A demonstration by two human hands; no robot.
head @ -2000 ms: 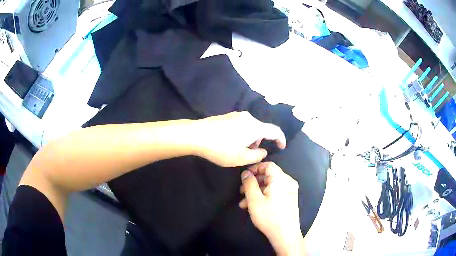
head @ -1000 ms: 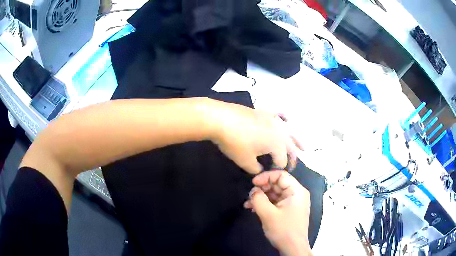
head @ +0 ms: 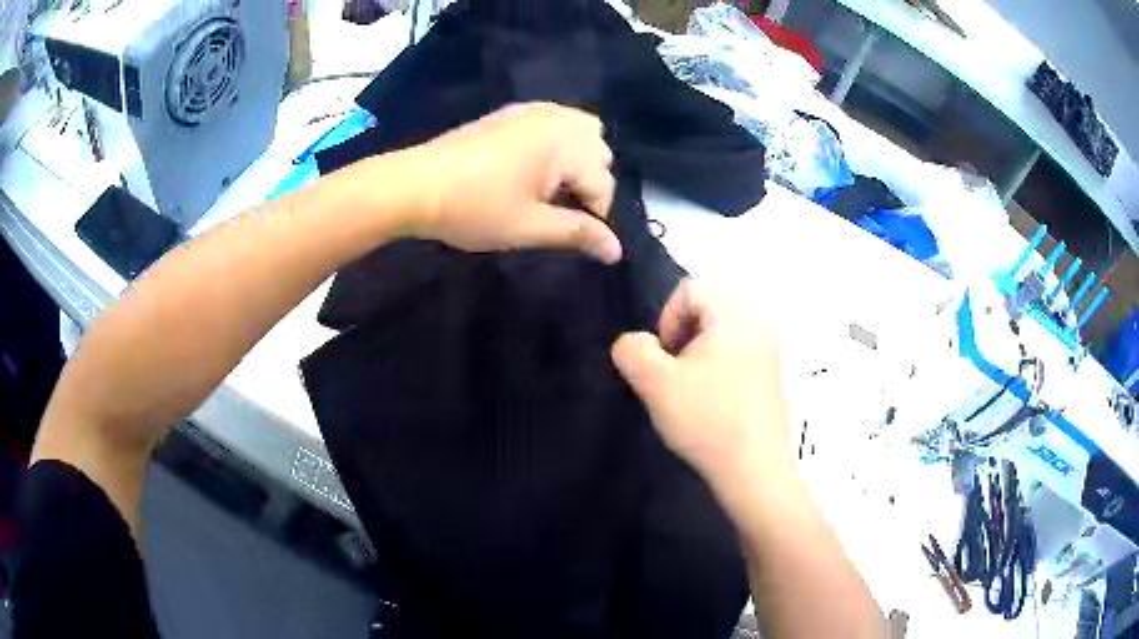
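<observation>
A large black garment panel (head: 500,437) lies over the white table and hangs over its front edge. My left hand (head: 531,181) is closed on the upper part of the black cloth, fingers curled, thumb pointing right. My right hand (head: 706,375) pinches the cloth's right edge between thumb and fingers, lower and to the right of my left hand. The cloth between the two hands runs as a narrow strip. More black cloth is bunched at the far side.
The white JACK machine (head: 987,362) stands at right, with orange-handled snips (head: 947,577) and black-looped scissors (head: 999,543) before it. A grey fan box (head: 206,75) and a dark phone (head: 129,229) are at left. Plastic bags (head: 806,150) lie at the far side.
My hands were close together over the panel. My left hand has moved up and left, my right hand up, and they are now apart. The cloth has shifted away from me and straightened.
</observation>
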